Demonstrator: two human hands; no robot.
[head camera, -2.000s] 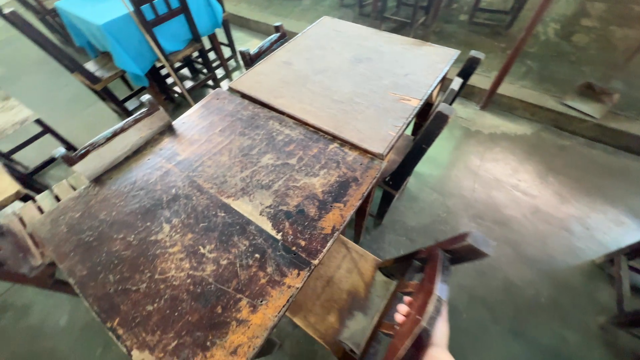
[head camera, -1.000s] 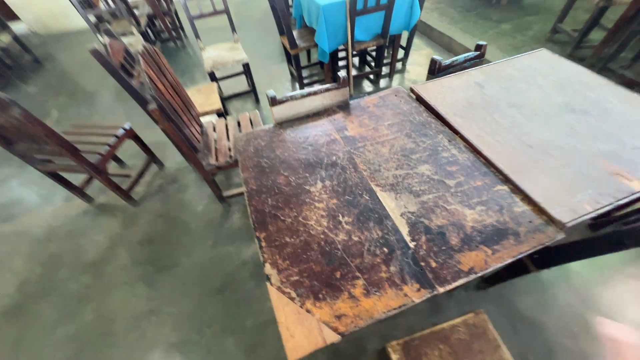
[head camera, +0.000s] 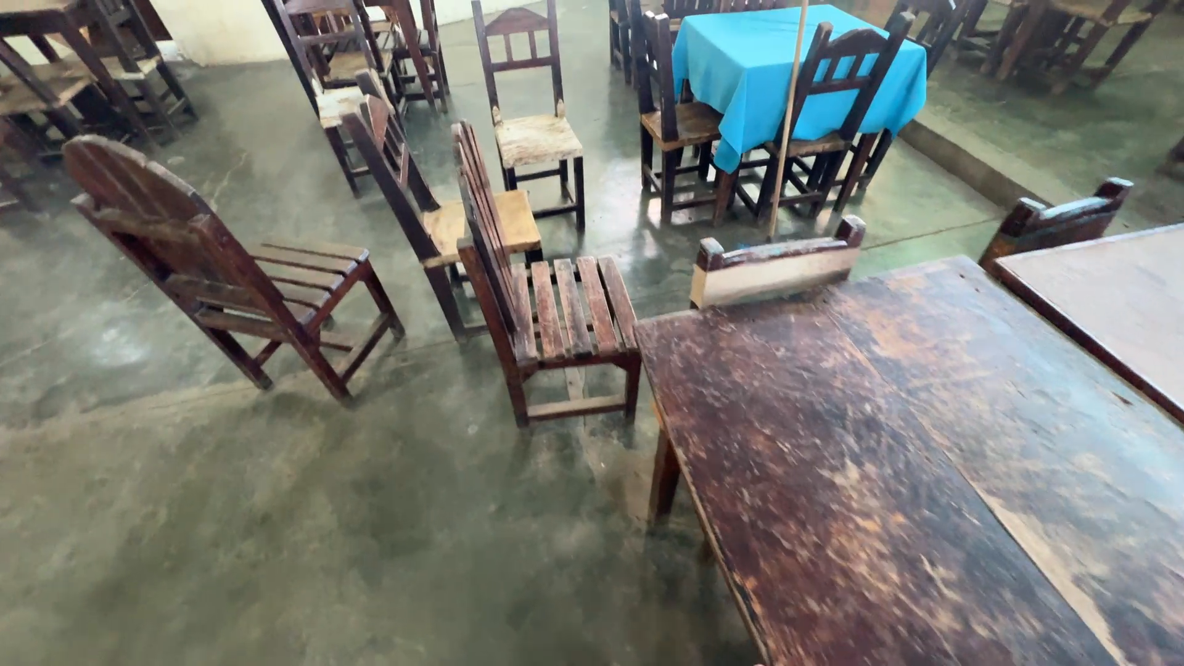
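Neither of my hands can be made out in the head view. A worn dark wooden table (head camera: 832, 462) fills the lower right, its top scuffed and stained. Against its left end stands a slatted wooden chair (head camera: 573, 314), facing the table. The low back of another wooden chair (head camera: 777, 268) rises at the table's far edge. A second table (head camera: 1110, 287) with a paler top adjoins at the right, with a chair back (head camera: 1054, 222) behind it.
A slatted chair with a rounded back (head camera: 213, 259) stands on the concrete floor at the left. Further off are a chair with a pale seat (head camera: 536, 139), a table under a blue cloth (head camera: 740, 55) with chairs round it, and a thin upright pole (head camera: 789, 120). A low step (head camera: 971, 166) runs behind.
The view has swung far to the left. Two seconds ago a hand held a wooden chair's back at the lower right; hand and chair back are now out of view.
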